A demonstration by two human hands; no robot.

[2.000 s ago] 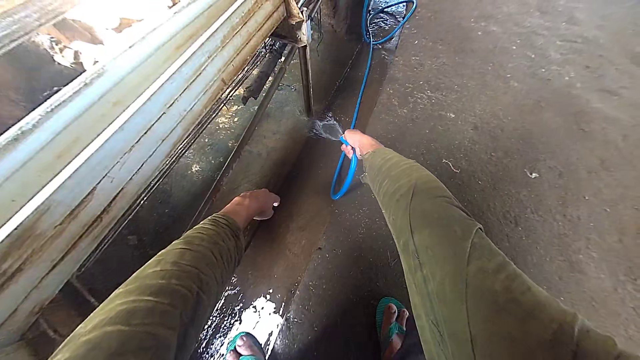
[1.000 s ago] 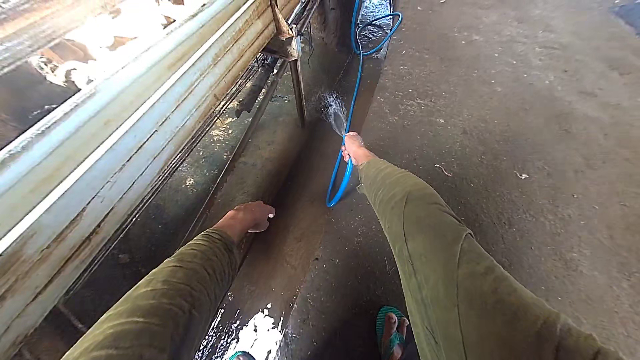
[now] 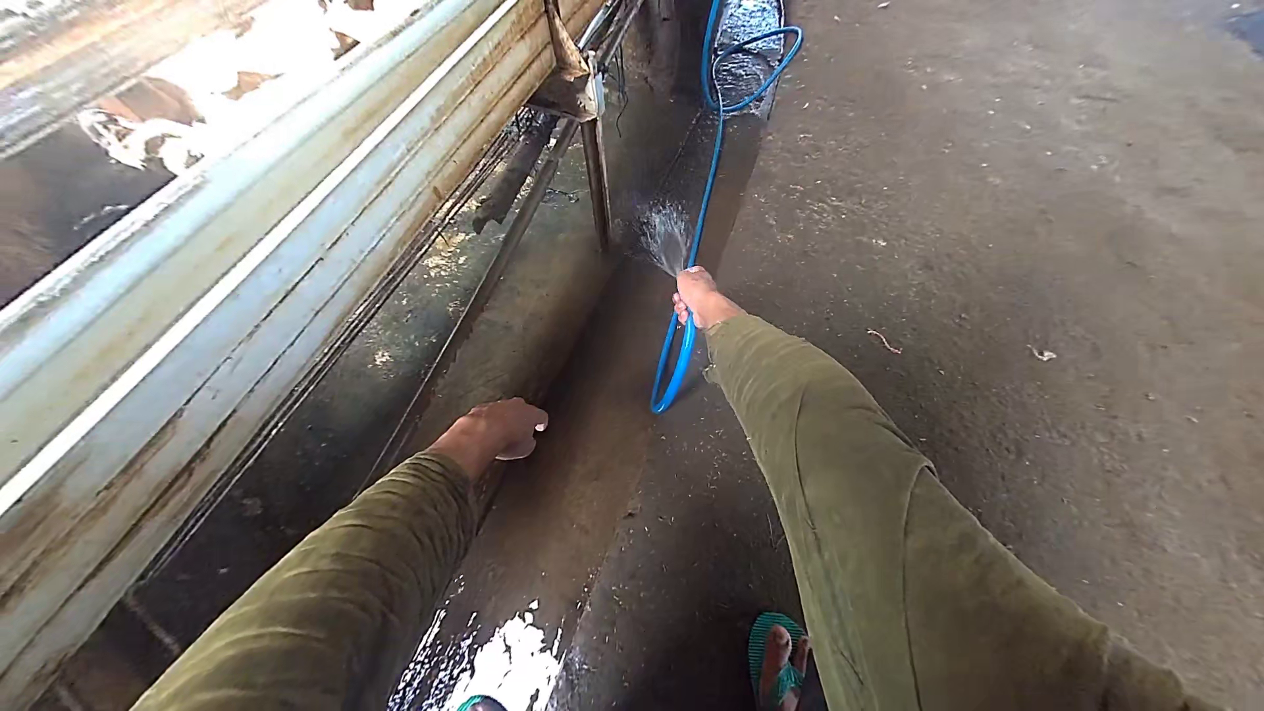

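My right hand [image 3: 699, 296] is closed around the end of a blue hose [image 3: 674, 385], whose slack hangs in a loop below the fist. A fan of water [image 3: 667, 237] sprays from the hose end, away from me and slightly left, toward the wet strip of floor. From there the hose runs up the view to a loose coil at the top. My left hand [image 3: 504, 427] hovers over the wet channel with its fingers curled; nothing shows in it, and whether the fingers are fully closed is hard to see.
A rusty corrugated metal trough or barrier [image 3: 296, 227] runs diagonally along the left. A metal post [image 3: 596, 183] stands beyond it beside the wet concrete channel [image 3: 583, 494]. Concrete floor [image 3: 987, 247] lies to the right. A foot in a green flip-flop [image 3: 775, 657] shows at the bottom.
The water now spreads in a wider fan than two seconds ago. My feet have shifted lower in the view. The right hand still grips the hose.
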